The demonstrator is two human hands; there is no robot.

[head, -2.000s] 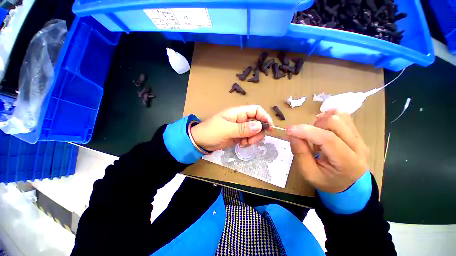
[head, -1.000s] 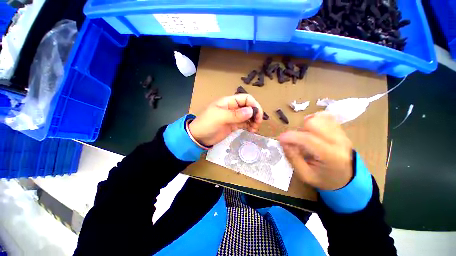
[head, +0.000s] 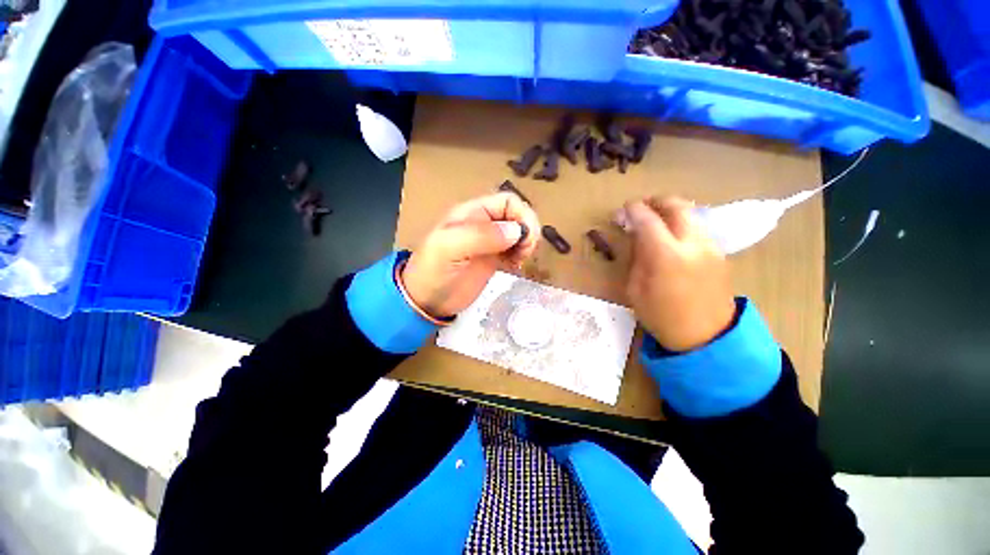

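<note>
My left hand (head: 467,255) holds a small dark moulded part (head: 520,232) between thumb and fingertips, above the upper left of the printed sheet (head: 586,374). My right hand (head: 678,271) is over the cardboard, left of the white squeeze bottle (head: 749,223), its fingertips close together at a small white scrap (head: 622,218); whether it grips the scrap or a stick I cannot tell. A pale round dish (head: 533,324) sits on the sheet. Two loose dark parts (head: 556,239) (head: 601,244) lie between my hands. One more is partly hidden behind my left fingers.
Several dark parts (head: 595,144) lie on the upper cardboard (head: 456,152). A blue bin (head: 760,108) heaped with dark parts and a labelled blue tray (head: 489,54) stand behind. A white teardrop piece (head: 381,133) and a few parts (head: 308,203) lie left. A bin with clear plastic (head: 81,163) stands far left.
My right hand has moved up and away from my left hand, towards the white scrap. The thin stick seen earlier no longer shows. My left hand has moved slightly left and up, still holding a dark part.
</note>
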